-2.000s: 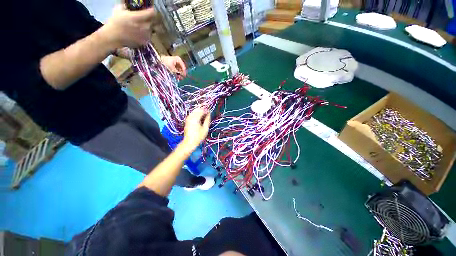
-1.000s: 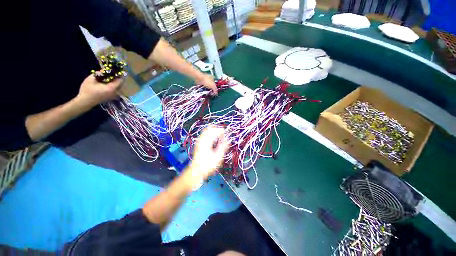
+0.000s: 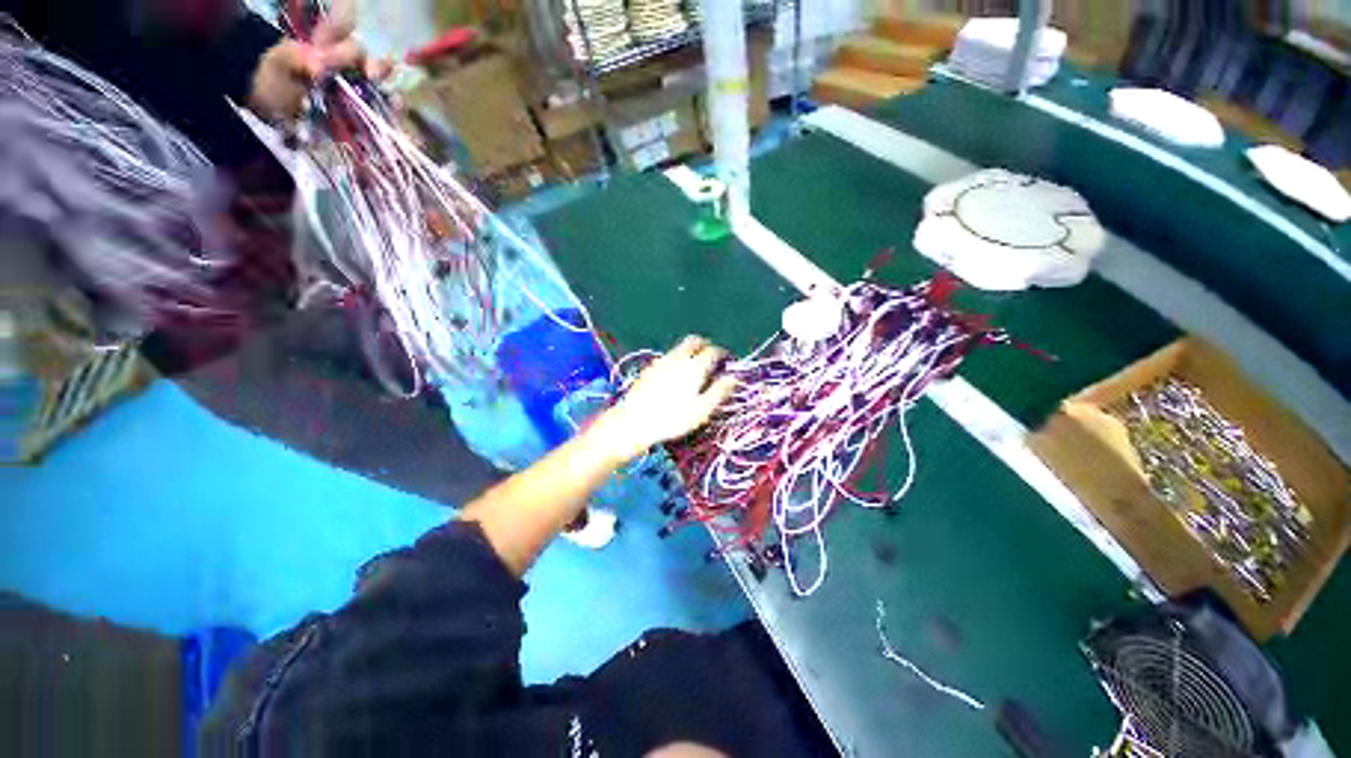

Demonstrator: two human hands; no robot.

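A large tangled bundle of white and red wire leads (image 3: 822, 422) lies on the green bench, its dark ends at the front edge. My left hand (image 3: 674, 393) is bare and at the left side of this bundle, fingers curled against the wires. Whether it grips any is unclear. A small patch of skin shows at the bottom edge, cut off; I cannot tell whether it is my right hand. A white spool (image 3: 812, 317) sits at the back of the bundle. A short silvery strand (image 3: 926, 674) lies on the bench.
Another person at the left holds up wire bundles (image 3: 408, 222). An open cardboard box of metal plugs (image 3: 1222, 481) stands right. A round-grille fan (image 3: 1171, 684) is at lower right. A blue stool (image 3: 556, 363) stands beside the bench. A green-based reel (image 3: 710, 212) is by the post.
The other person has lifted the smaller wire pile off the back left of the bench and moved left with it. My left hand is still by the remaining bundle. The view has shifted.
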